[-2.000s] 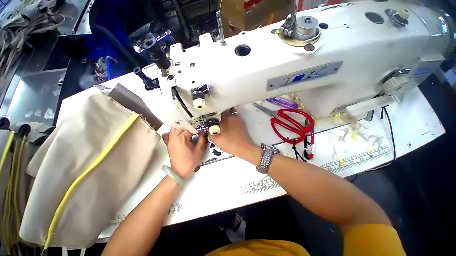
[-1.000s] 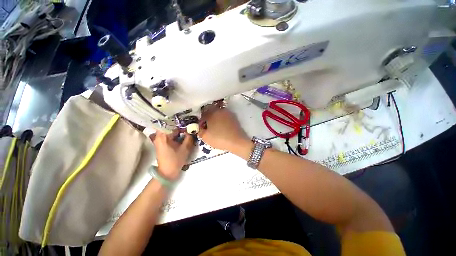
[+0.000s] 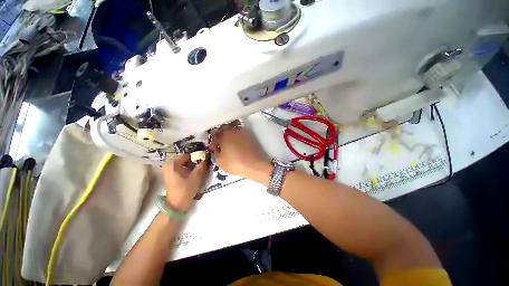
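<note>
The white sewing machine head (image 3: 223,84) crosses the view. My left hand (image 3: 181,181) is at the needle area (image 3: 192,149), its fingertips bent beside a small cream knob (image 3: 197,157). My right hand (image 3: 239,153) is just right of it, fingers curled in under the head. The fingertips partly hide the presser foot area. I cannot tell if either hand holds thread or a small part. A second cream knob (image 3: 146,134) sits on the head's left face.
A beige piece (image 3: 95,223) with yellow piping (image 3: 78,208) drapes over the table at left. Red-handled scissors (image 3: 308,138) lie right of my right hand, with a slim red and black tool beside them. Thread scraps (image 3: 393,146) and a black cord (image 3: 446,139) lie further right.
The view has moved closer to the machine, whose needle end now sits further left and partly covers the beige piece. Both hands stay at the needle area.
</note>
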